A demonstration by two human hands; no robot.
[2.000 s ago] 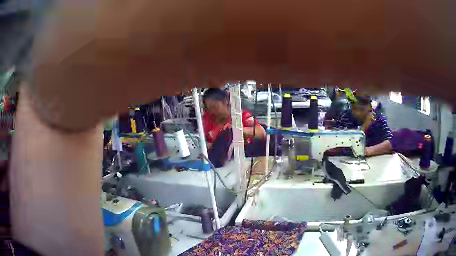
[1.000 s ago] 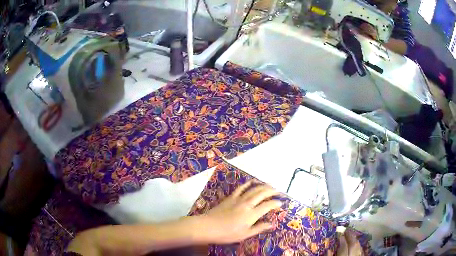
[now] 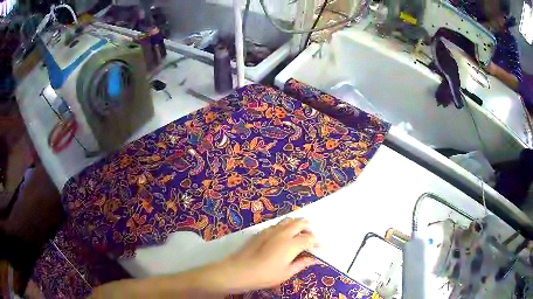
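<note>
My left hand point(image 3: 272, 252) lies palm down at lower centre, fingers bent at the edge of a smaller purple-orange printed piece point(image 3: 327, 281). Whether the fingers grip the cloth cannot be told. A large printed panel point(image 3: 234, 163) lies spread beyond the hand. A white surface point(image 3: 181, 252) shows between panel and forearm; table or white piece cannot be told. The sewing machine point(image 3: 467, 257) stands at lower right, with a pale upright guard point(image 3: 414, 266) and bent metal rods point(image 3: 416, 204). The needle area and my right hand are out of view.
A second white and blue machine point(image 3: 111, 87) stands upper left, red-orange loops point(image 3: 61, 135) beside it. A dark thread cone point(image 3: 222, 69) and white pole point(image 3: 239, 47) stand behind the panel. A white trough point(image 3: 374, 76) and a person's arm point(image 3: 504, 76) are at upper right.
The smaller printed piece has shifted down and right, uncovering more white surface. My left hand's spread fingers have bent together. My right fingertips have left the picture; the view has shifted slightly.
</note>
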